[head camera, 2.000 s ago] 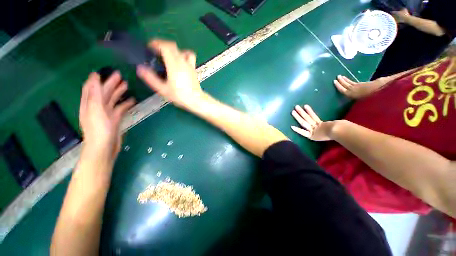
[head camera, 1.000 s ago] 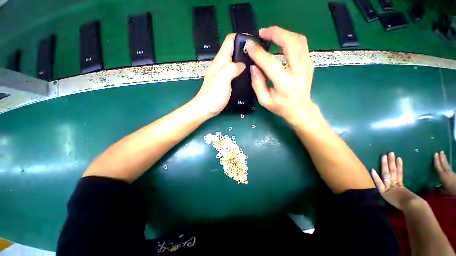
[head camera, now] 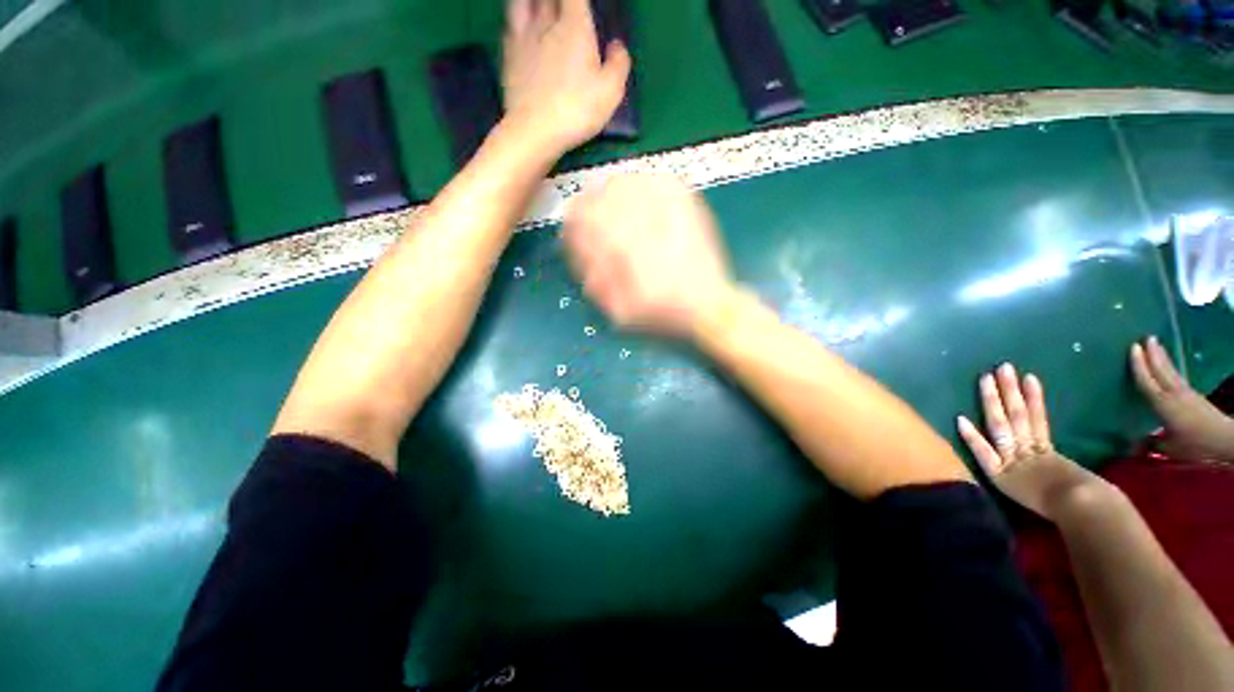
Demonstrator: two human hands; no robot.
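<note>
My left hand [head camera: 558, 79] is over the conveyor belt, its fingertips near the top edge of the picture. Its thumb is spread and overlaps a black device [head camera: 621, 108]; I cannot tell if it grips it. My right hand [head camera: 647, 250] is blurred and curled over the bench beside the rail, and whether it holds anything is unclear. A heap of small pale gold rings [head camera: 575, 453] lies on the green bench, with several single rings between it and my right hand.
More black devices lie on the green belt [head camera: 284, 102], left and right of my left hand. The pale, speckled rail [head camera: 866, 133] curves between belt and bench. Another person's hand [head camera: 1015, 439] rests on the bench at the right, with a second hand beyond. A clear plastic item [head camera: 1204, 257] lies at the far right.
The black device held between my hands is no longer held in front of me. My left hand has moved up over the belt; my right hand has moved down and left.
</note>
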